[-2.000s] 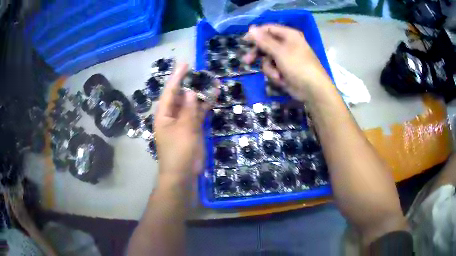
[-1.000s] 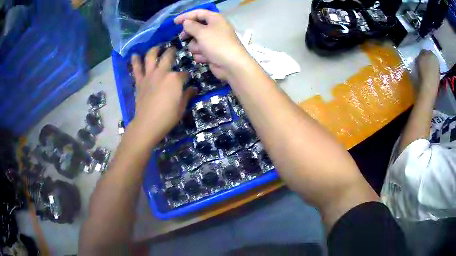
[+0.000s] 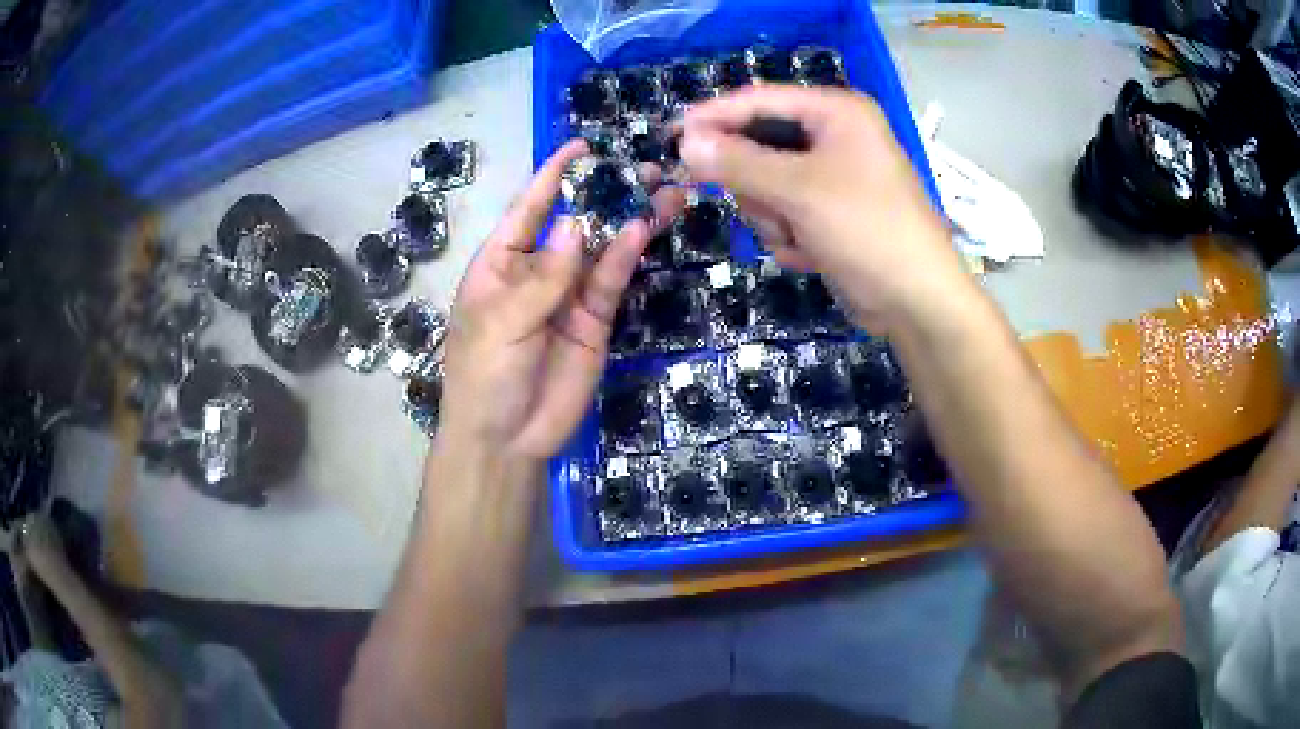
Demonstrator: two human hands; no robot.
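My left hand (image 3: 535, 306) is shut on a camera module (image 3: 606, 192), held by its edges above the blue tray with the round black lens showing. My right hand (image 3: 798, 178) is just right of it, thumb and fingers pinched close to the module. A small black piece (image 3: 774, 133) shows between its curled fingers. What the fingertips hold is too blurred to tell. The blue parts tray (image 3: 741, 553) lies under both hands, with rows of camera modules (image 3: 753, 487) in it.
Loose modules (image 3: 414, 328) and black camera housings (image 3: 297, 302) lie left. Stacked blue trays (image 3: 243, 86) stand far left. A clear bag (image 3: 635, 22) hangs over the tray's far edge. White cloth (image 3: 984, 207), black housings (image 3: 1169, 171) and orange tape (image 3: 1155, 385) are right. People's arms show at both sides.
The view has swung back left. My left hand has come up out of the tray rows and now holds a module. My right hand has moved beside it.
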